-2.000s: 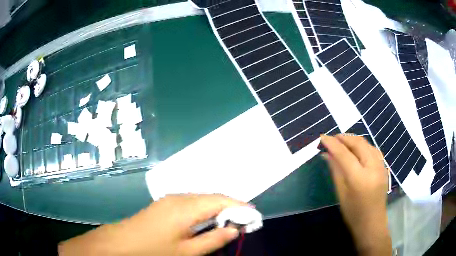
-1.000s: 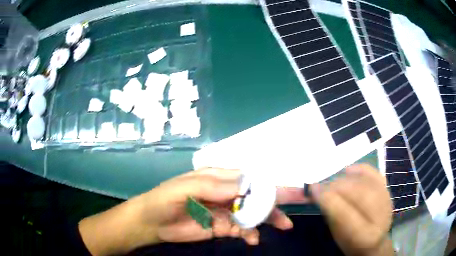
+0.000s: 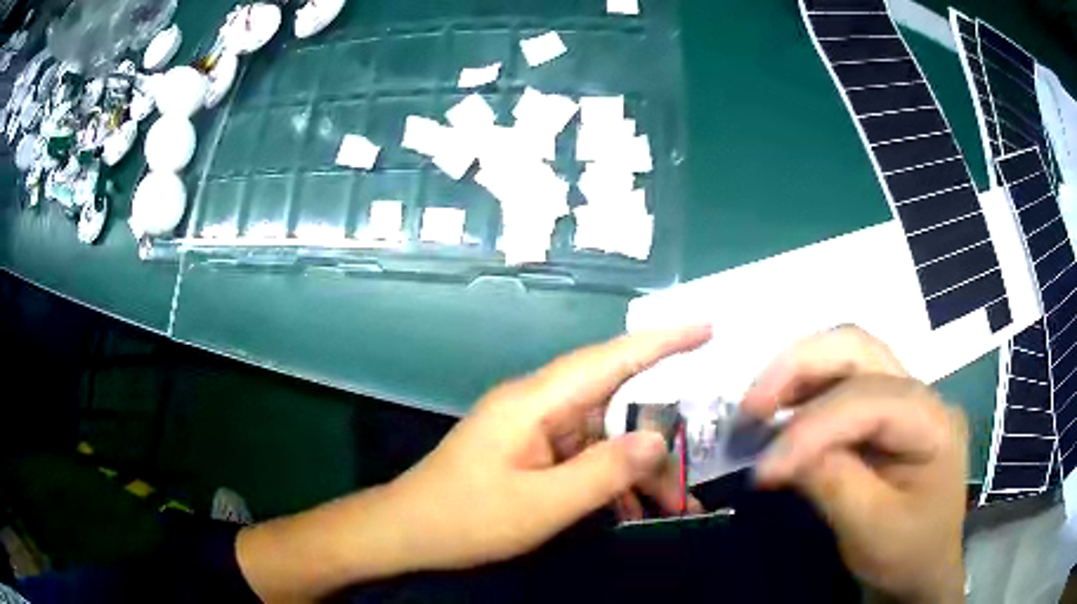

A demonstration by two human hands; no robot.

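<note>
My left hand point(image 3: 508, 472) holds a white round housing point(image 3: 622, 407) over the bench's front edge. A dark block with red wire shows in the housing, by my left thumb. My right hand point(image 3: 874, 442) is just right of the housing, its thumb and fingers pinching a small dark, blurred piece point(image 3: 746, 434) that looks like a foam pad. The housing's inside is partly hidden by my fingers. A black pad sheet point(image 3: 909, 165) with white dividing lines lies behind and to the right, on white backing paper point(image 3: 803, 289).
A clear blister tray point(image 3: 295, 224) holds a heap of white liner pieces point(image 3: 508, 165). Plain white housings point(image 3: 169, 144) stand along its left edge. Unfinished units point(image 3: 71, 130) are piled at far left. More pad strips point(image 3: 1018, 413) lie at right. The green bench's front edge point(image 3: 295, 372) curves below.
The view has turned left. My left hand has turned the housing, and the green board is no longer visible. My right hand has brought the small dark piece from the sheet to the housing.
</note>
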